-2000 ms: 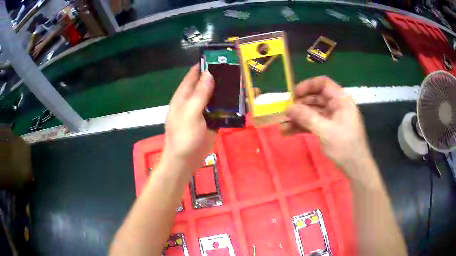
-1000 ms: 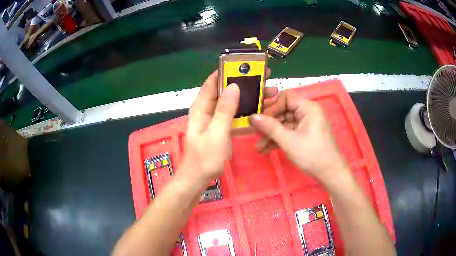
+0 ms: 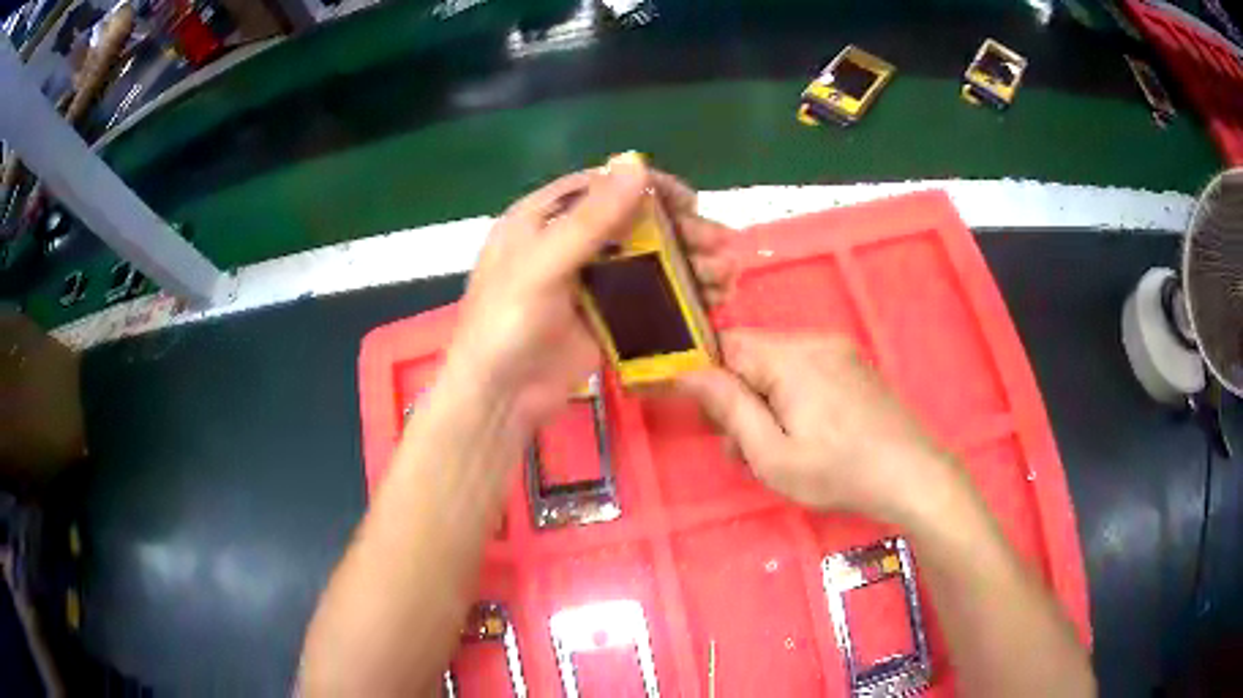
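Observation:
A joined unit (image 3: 641, 311) with a yellow face around a dark screen is held tilted above the red tray (image 3: 709, 545). My left hand (image 3: 545, 273) grips its upper part, with the thumb across the top end and fingers around the far side. My right hand (image 3: 804, 416) holds its lower right corner between thumb and fingers. The round hole of the face is hidden by my left thumb. Loose frames lie in tray pockets: one below my left hand (image 3: 574, 516), a white one at the bottom (image 3: 604, 630) and one at lower right (image 3: 896, 668).
A green conveyor belt (image 3: 409, 205) behind a white rail (image 3: 1077, 205) carries yellow-faced units (image 3: 848, 85) (image 3: 995, 72) at the right. A white fan (image 3: 1161, 334) stands at the right edge. A grey post (image 3: 109, 177) is at the left. Red trays (image 3: 1193, 62) show at the far right.
The yellow frame, first held apart from the board-and-screen assembly, now sits on it. The joined unit has tilted and moved slightly lower. My left thumb has moved to its top end. Units on the belt have shifted right.

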